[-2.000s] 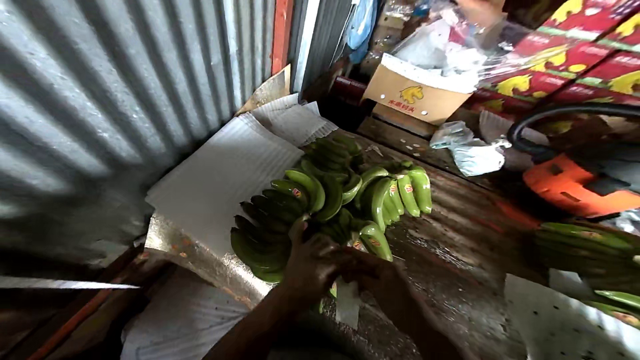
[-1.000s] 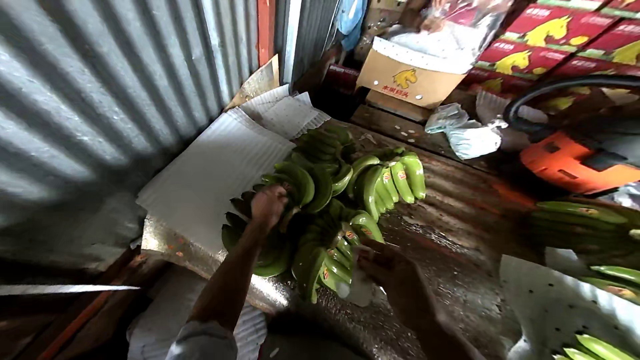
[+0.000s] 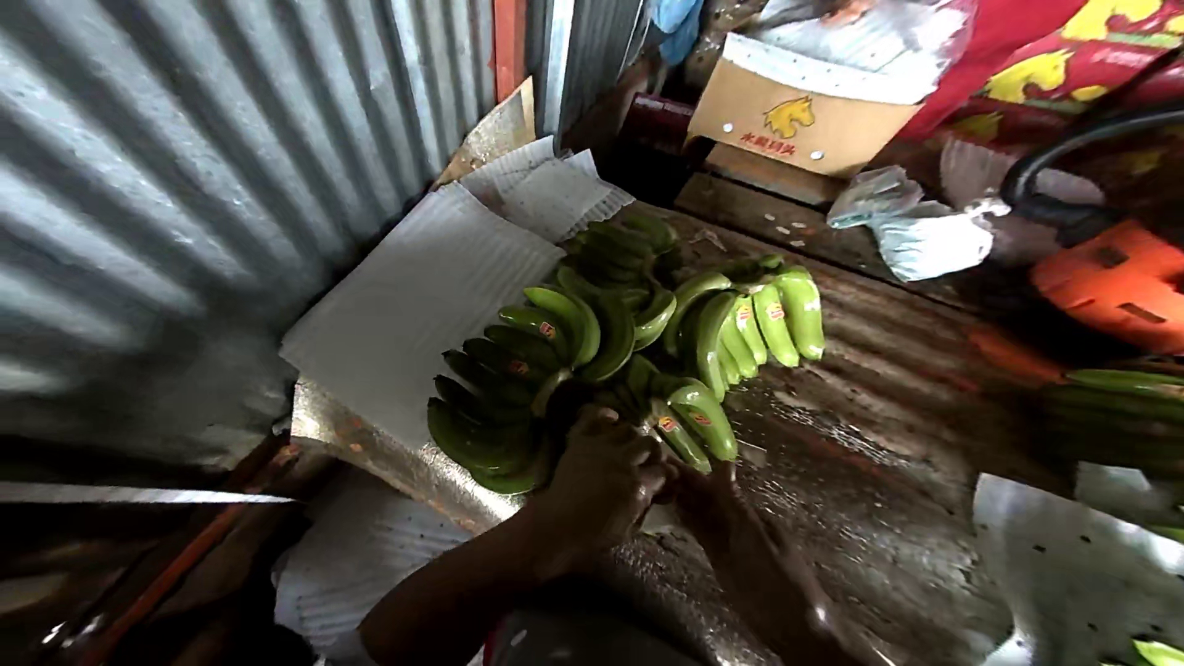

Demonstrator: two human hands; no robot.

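Observation:
Several hands of green bananas lie grouped on a wet wooden table (image 3: pixel 832 518). The nearest hand of green bananas (image 3: pixel 705 421), with red stickers, is beside my two hands. My left hand (image 3: pixel 606 472) rests at its lower left, fingers bent. My right hand (image 3: pixel 717 509) is close against my left hand, just below these bananas; a pale piece shows between them, its kind not clear. A darker stickered hand of bananas (image 3: pixel 499 398) lies left, and a brighter one (image 3: pixel 740 319) lies upper right. Whether my fingers hold anything is hard to tell.
White foam sheets (image 3: pixel 425 296) lie along the corrugated metal wall (image 3: pixel 213 185). A cardboard box (image 3: pixel 805 116) stands at the back, near a knotted plastic bag (image 3: pixel 930 240). An orange object (image 3: pixel 1119 287) with a black hose, more bananas (image 3: pixel 1110 416) and a spotted sheet (image 3: pixel 1073 564) are at right.
My left hand has moved from the bananas at left, where it was one second ago, down and right to beside my right hand.

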